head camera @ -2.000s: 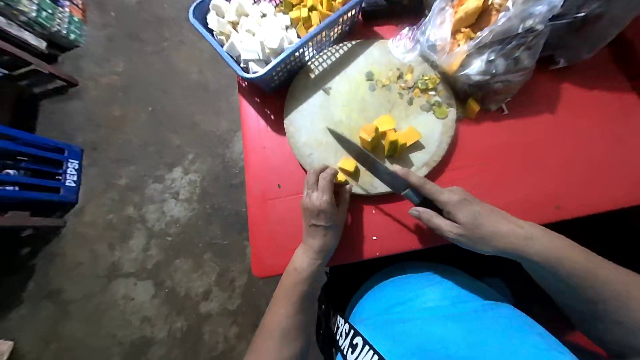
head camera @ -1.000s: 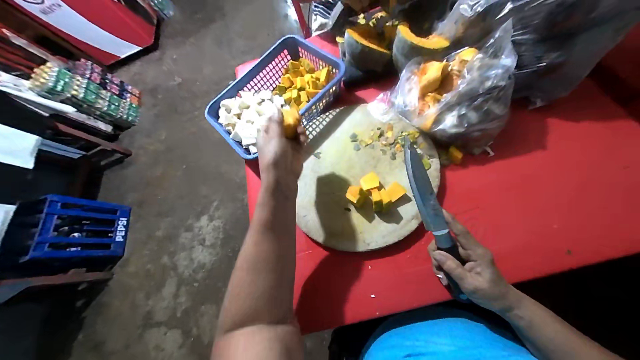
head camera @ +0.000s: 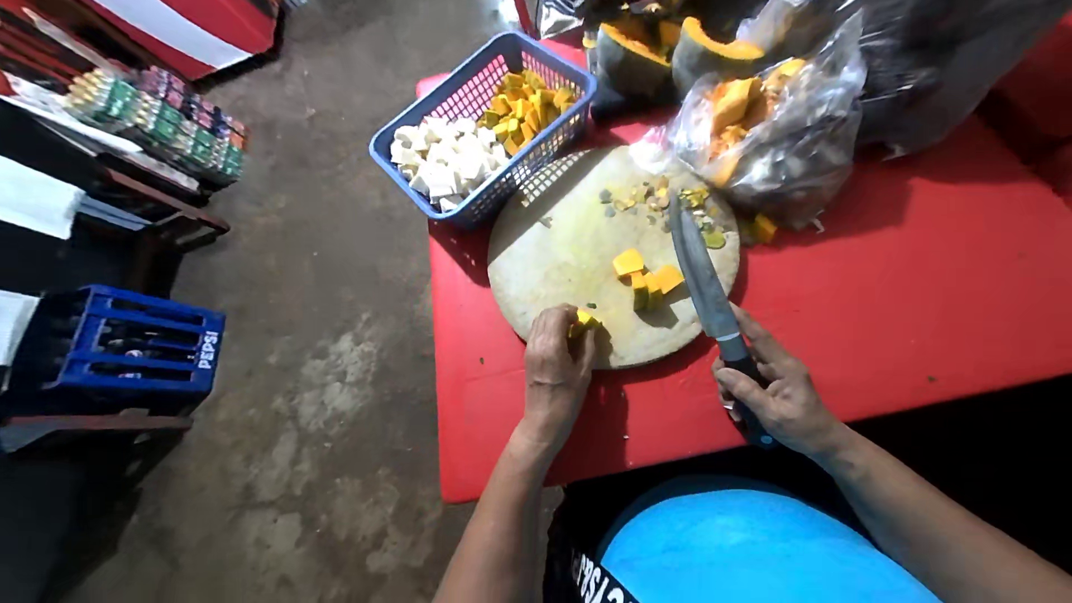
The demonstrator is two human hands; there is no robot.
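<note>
My left hand [head camera: 559, 356] pinches a small pumpkin piece [head camera: 584, 322] at the near left edge of a round cutting board [head camera: 553, 276]. In my right hand [head camera: 775, 381] is the dark handle of a kitchen knife [head camera: 705, 280], its blade over the board's right side and pointing away from me. Several orange pumpkin chunks [head camera: 643, 276] lie between my left hand and the blade. Seeds and peel scraps [head camera: 657, 201] are scattered at the board's far side. Behind the board to the left, a blue plastic basket [head camera: 402, 111] holds white cubes [head camera: 446, 159] and pumpkin cubes [head camera: 523, 109].
A clear plastic bag [head camera: 804, 159] with pumpkin scraps touches the board's far right. Cut pumpkin pieces with rind [head camera: 632, 63] stand behind it. All this is on a red table [head camera: 904, 276]. On the left are a blue bottle crate [head camera: 138, 343] and packs of small bottles [head camera: 163, 121].
My left hand has come back from over the basket, where it held a pumpkin piece, to the near edge of the board. My right hand still holds the knife.
</note>
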